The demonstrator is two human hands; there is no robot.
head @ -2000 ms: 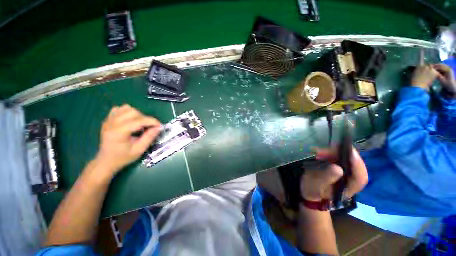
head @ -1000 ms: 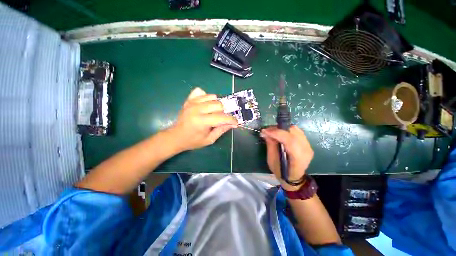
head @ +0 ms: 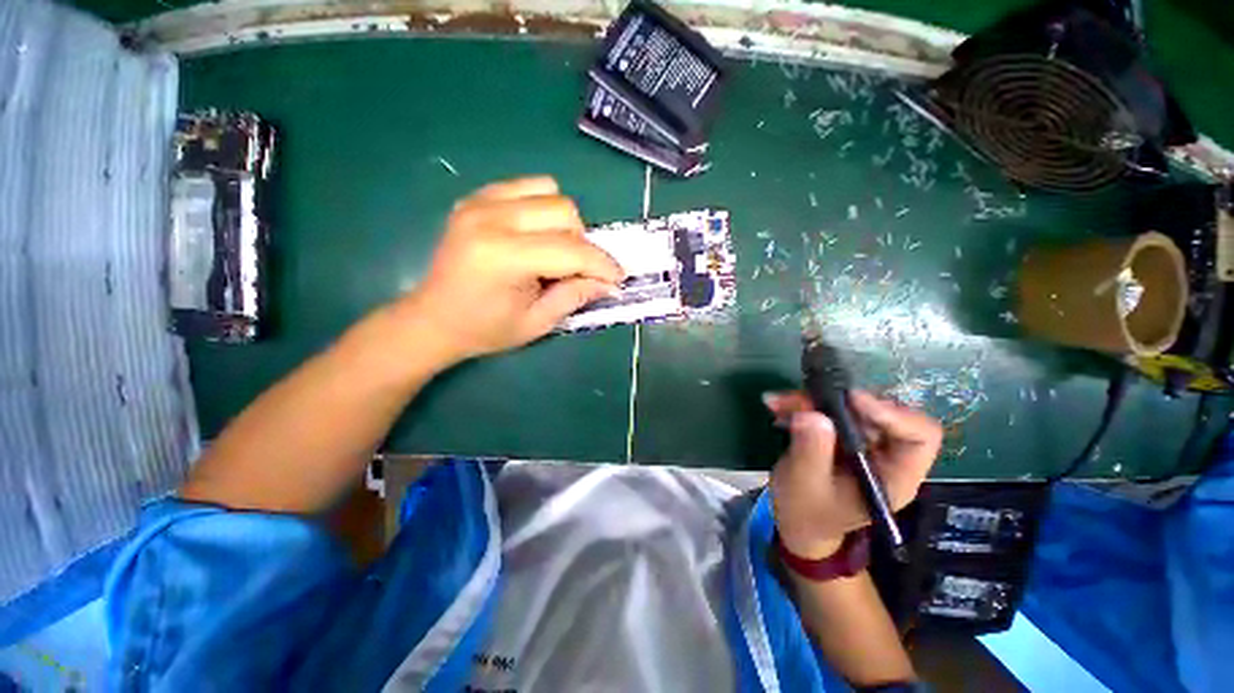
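An open phone chassis (head: 636,260) lies on the green mat in front of me, its board end with small parts to the right. My left hand (head: 521,264) is over its left end, thumb and fingertips pinched together at the silvery middle; whether they grip a small piece is hidden. My right hand (head: 855,467) holds a black soldering iron (head: 850,431) to the right of the chassis. The iron's tip points up and away from me, apart from the phone.
Black batteries (head: 659,75) lie stacked near the white ledge (head: 406,23). A waiting phone unit (head: 217,228) lies left beside ribbed white trays (head: 81,244). Whitish slivers, a fan (head: 1042,119) and a brown roll (head: 1103,291) are at right. A black tray (head: 972,552) is lower right.
The view has swung left to right across the bench. A thin strand seen between my hands one second ago no longer shows. My right hand with the iron has moved away from the phone.
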